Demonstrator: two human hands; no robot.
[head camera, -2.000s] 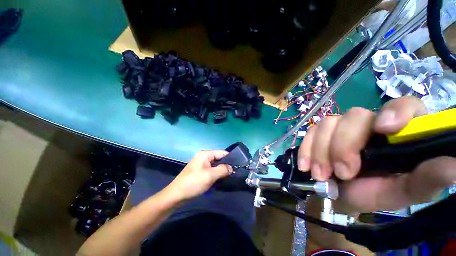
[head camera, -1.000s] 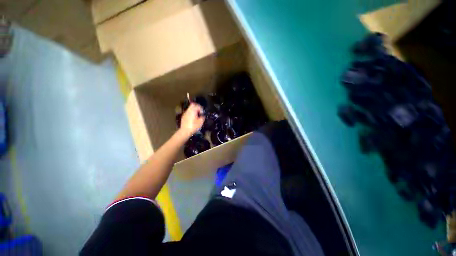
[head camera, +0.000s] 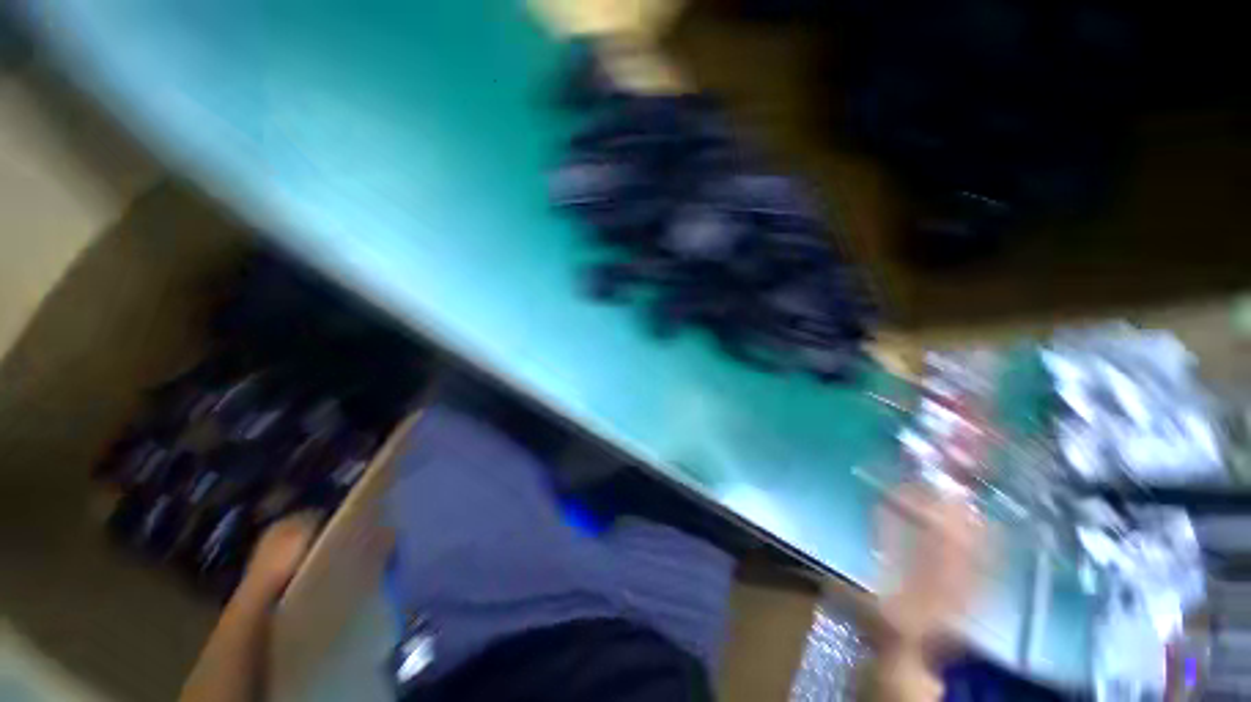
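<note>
The frame is blurred. My left hand is low at the left, at the near wall of the floor-side carton, beside glossy black shells. Whether it holds a shell cannot be told. My right hand is over the bench edge at the right, just below the wired connectors. It is smeared by motion, and what it holds, if anything, cannot be told. The heap of small black inserts lies mid-bench.
The green bench runs diagonally across the view. A large brown carton, dark inside, stands behind the insert heap. White plastic parts are heaped at the right. Shiny clear packing is low at the right, below the bench edge.
The view has swung back from the floor-side carton towards the bench. My left hand is now near that carton's wall. My right hand has come into view at the wired connectors.
</note>
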